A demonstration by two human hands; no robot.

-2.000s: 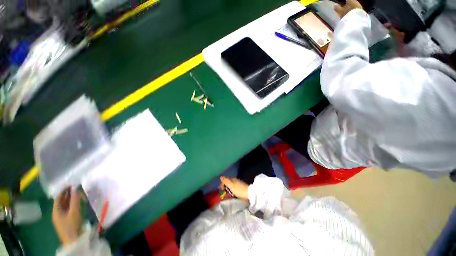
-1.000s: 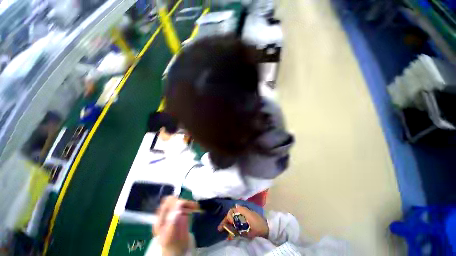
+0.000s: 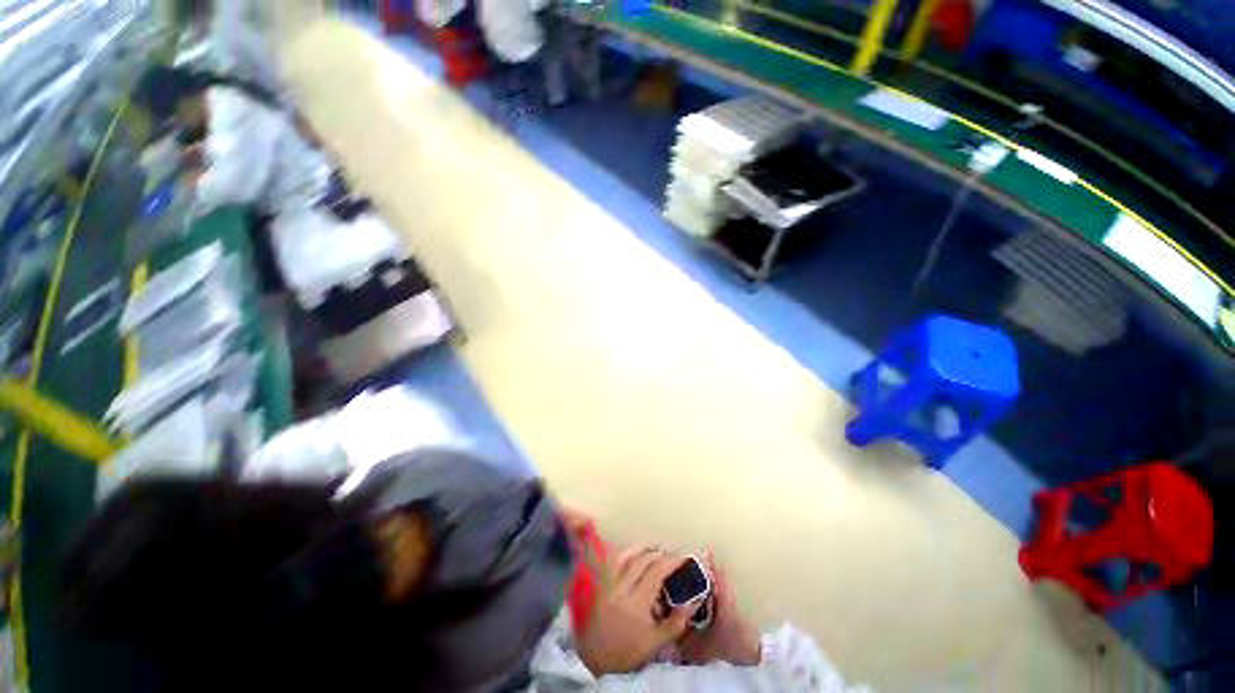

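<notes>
A smartwatch unit (image 3: 687, 582), dark and rounded-square with a shiny rim, is held face up between my two hands at the bottom middle. A second rimmed unit seems to show just under it, partly hidden. My left hand (image 3: 626, 616) grips from the left, fingers against the watch edge. My right hand (image 3: 729, 627) is close against it on the right, fingers partly hidden and blurred. White smock sleeves show at both wrists.
A person's dark-haired head (image 3: 217, 582) is close at lower left. Workers sit along the left bench (image 3: 237, 271). A beige aisle runs diagonally. A blue stool (image 3: 972, 359), a red stool (image 3: 1176, 521) and stacked white trays (image 3: 704, 176) stand right of it.
The view has swung right, from the bench to the aisle. My left hand has moved from in front of the bench to my right hand, and both are now together at the watch.
</notes>
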